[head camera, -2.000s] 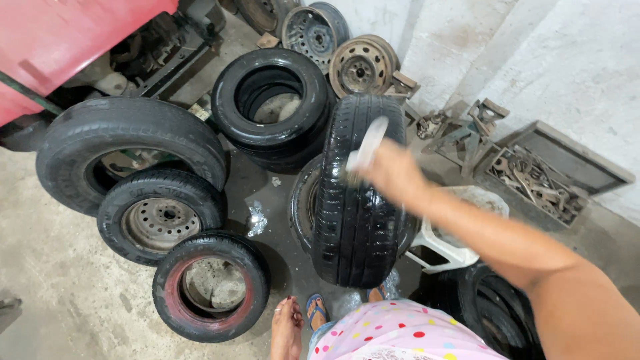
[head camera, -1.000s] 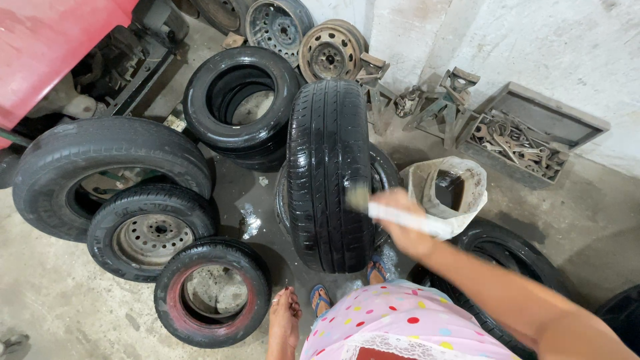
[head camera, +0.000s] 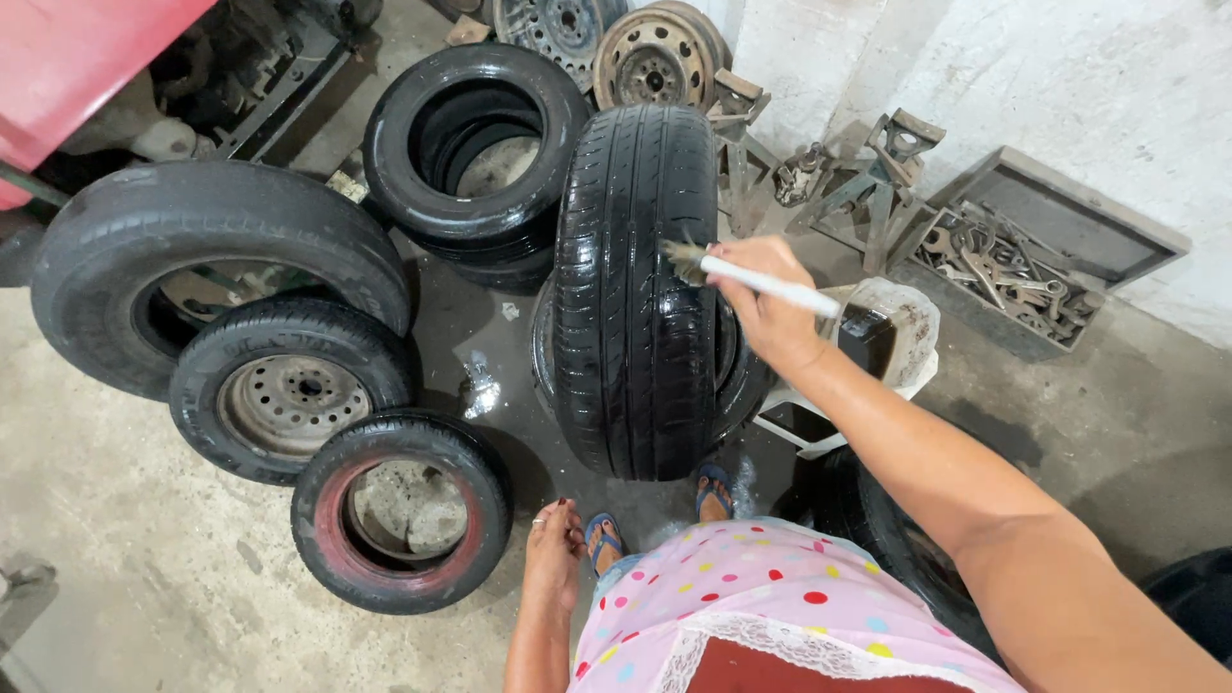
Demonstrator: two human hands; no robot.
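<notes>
A black rubber tire (head camera: 630, 289) stands upright in front of me, its tread wet and glossy, above another tire lying flat. My right hand (head camera: 770, 294) grips the white handle of a paintbrush (head camera: 760, 279), whose bristles touch the right part of the tread. To the right, a whitish container (head camera: 900, 332) of dark liquid rests on a white plastic stool (head camera: 818, 433). My left hand (head camera: 556, 539) hangs below the tire near my feet, its fingers loosely curled; I cannot see anything in it.
Stacked tires (head camera: 472, 144), a large tire (head camera: 221, 221), a tire on a steel rim (head camera: 294, 390) and a red-ringed tire (head camera: 399, 510) lie at left. Bare rims (head camera: 659, 63) are behind. Jack stands (head camera: 876, 183) and an open toolbox of wrenches (head camera: 1011, 269) sit by the wall.
The brush was higher on the tread area two seconds ago, blurred by motion; now its bristles are on the right part of the tread. The left hand has stayed low beside my feet.
</notes>
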